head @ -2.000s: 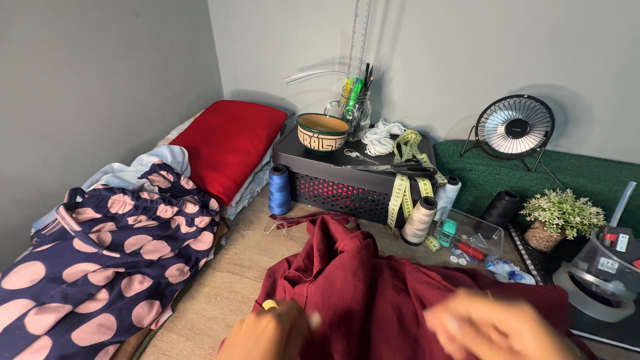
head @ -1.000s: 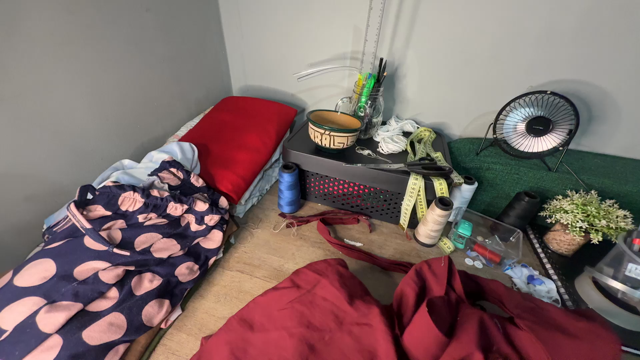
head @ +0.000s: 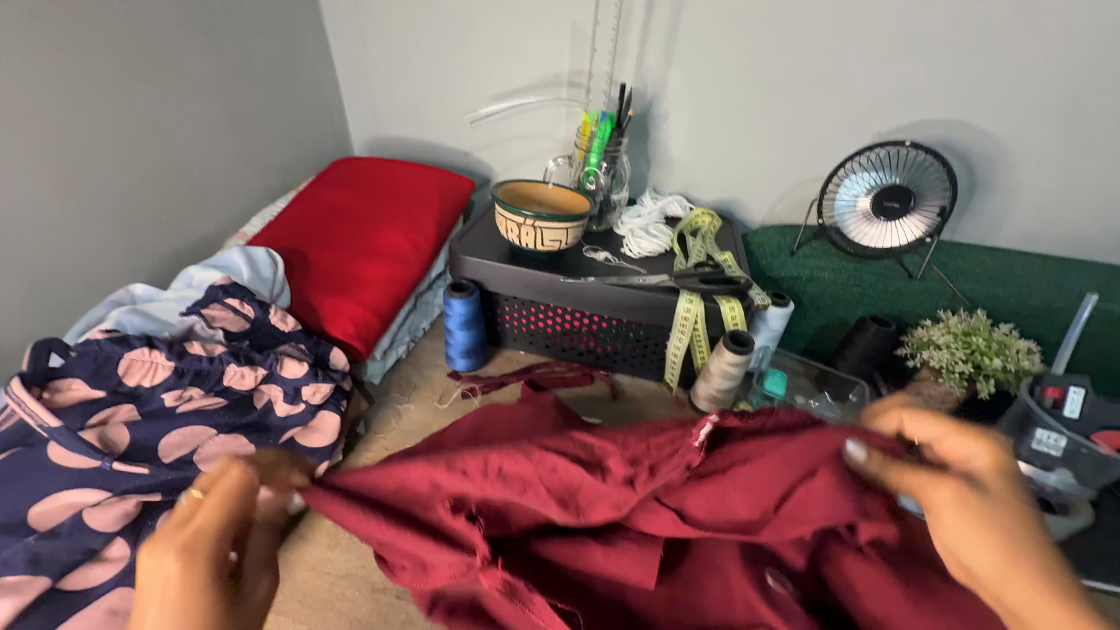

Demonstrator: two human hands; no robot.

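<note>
Both hands stretch a maroon fabric garment [head: 604, 490] above the wooden table. My left hand [head: 219, 534] pinches its left corner, and my right hand [head: 954, 490] grips its upper right edge. Frayed threads and a small whitish patch show along the cloth's seams. Behind the cloth, maroon scraps [head: 560, 376] lie with loose threads near a blue thread spool [head: 464, 325]. A beige thread cone [head: 723, 372] stands beyond the cloth's upper edge, and part of a clear plastic box [head: 814, 385] shows beside it.
A black perforated box [head: 569, 328] carries a patterned bowl [head: 541, 219], scissors [head: 700, 280], a tape measure [head: 687, 337] and a glass jar [head: 612, 175]. Navy polka-dot cloth [head: 166, 429] and a red folded cloth [head: 367, 245] lie left. A small fan [head: 891, 201] and a plant [head: 971, 350] stand right.
My hands, out of view one second ago, are back in view and hold the maroon garment. Its cloth has been lifted and spread; it lay lower on the table before.
</note>
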